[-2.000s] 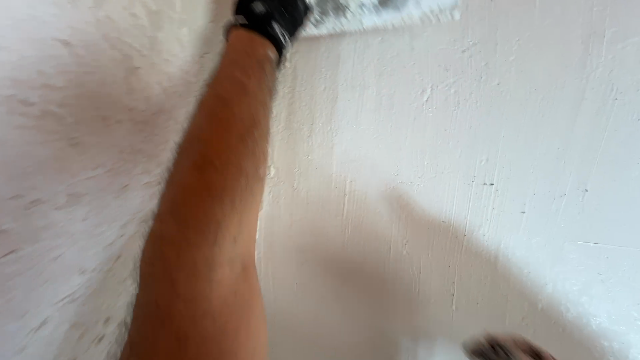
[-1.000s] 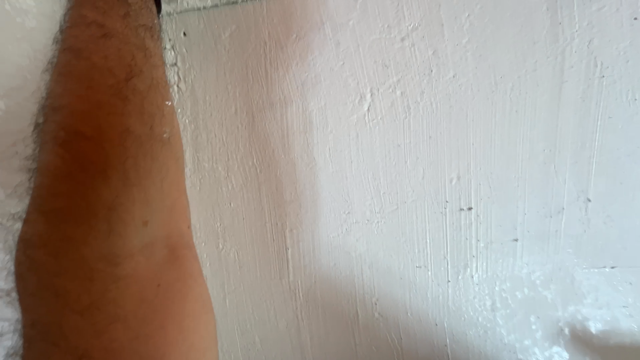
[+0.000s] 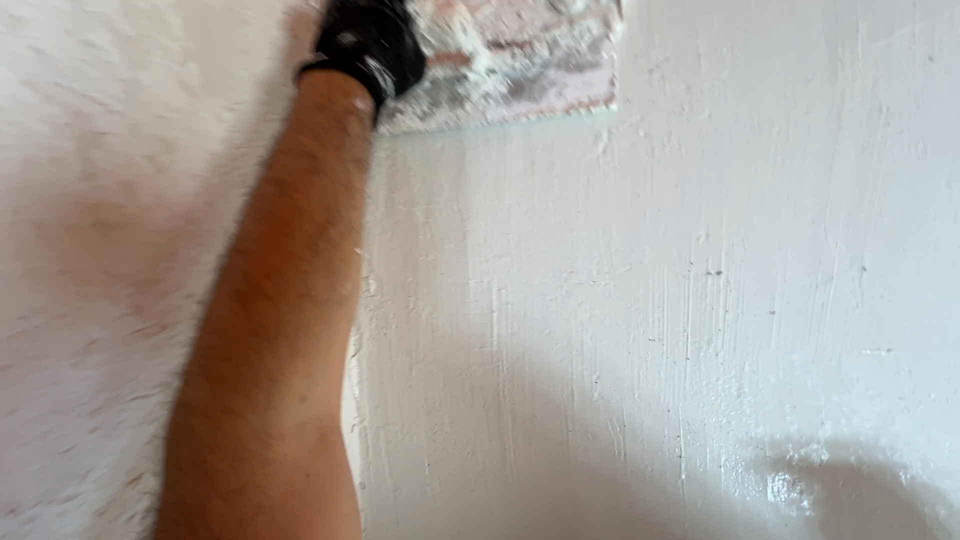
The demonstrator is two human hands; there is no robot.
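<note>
My left hand (image 3: 371,49), in a black glove smeared with white, is closed at the top edge of the view on a wide plastering trowel (image 3: 525,67). The trowel's back is caked with white and reddish-brown residue. Its straight lower edge lies at the surface of the wall (image 3: 555,247), which has a wet-looking whitish coat with fine vertical ridges. The trowel's handle and upper part are hidden by my hand or cut off by the frame. My bare left forearm rises from the lower left. My right hand is not in view.
A rougher, blotched wall surface (image 3: 90,187) stands close on the left and meets the coated wall at an inner corner (image 3: 356,420) beside my forearm. Shadows fall across the lower wall, near a glossy wet patch (image 3: 787,487).
The gloved hand and most of the trowel were out of view one second ago and now show at the top. The other hand, at the lower right two seconds ago, has left the view.
</note>
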